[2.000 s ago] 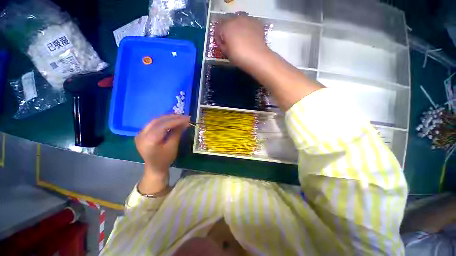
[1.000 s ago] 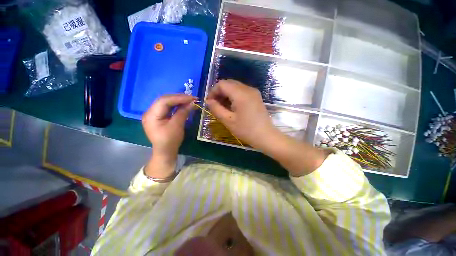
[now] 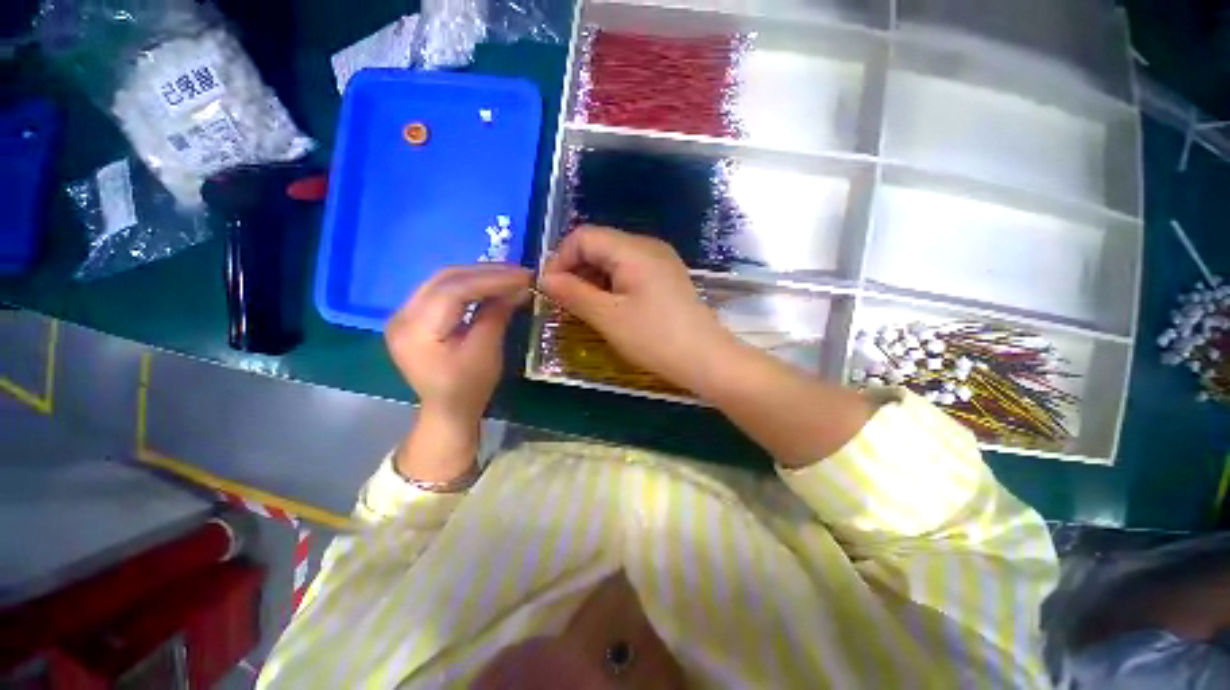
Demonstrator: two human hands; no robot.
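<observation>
My left hand (image 3: pixel 452 337) and my right hand (image 3: pixel 641 303) meet at the fingertips, left of the parts tray's front compartments. A short piece of thin yellow wire (image 3: pixel 537 289) shows between the pinched fingertips. Any connector housing in the left fingers is too small and covered to make out. Yellow wires (image 3: pixel 600 359) lie under my right hand and wrist. Black wires (image 3: pixel 648 202) and red wires (image 3: pixel 664 84) lie in the compartments behind. Loose white housings (image 3: pixel 498 237) lie in the blue tray (image 3: pixel 405 216).
The divided parts tray (image 3: pixel 874 189) holds wired connectors (image 3: pixel 958 378) at near right. An orange ring (image 3: pixel 417 134) is in the blue tray. A black device (image 3: pixel 259 270) and a bag of housings (image 3: pixel 202 108) stand left. More wired connectors (image 3: pixel 1198 330) lie far right. A person's arm (image 3: pixel 1147 607) shows lower right.
My right hand has come back from the red wire compartment and met my left hand at the fingertips. Since the last frame the fingertips have closed together, and less yellow wire shows.
</observation>
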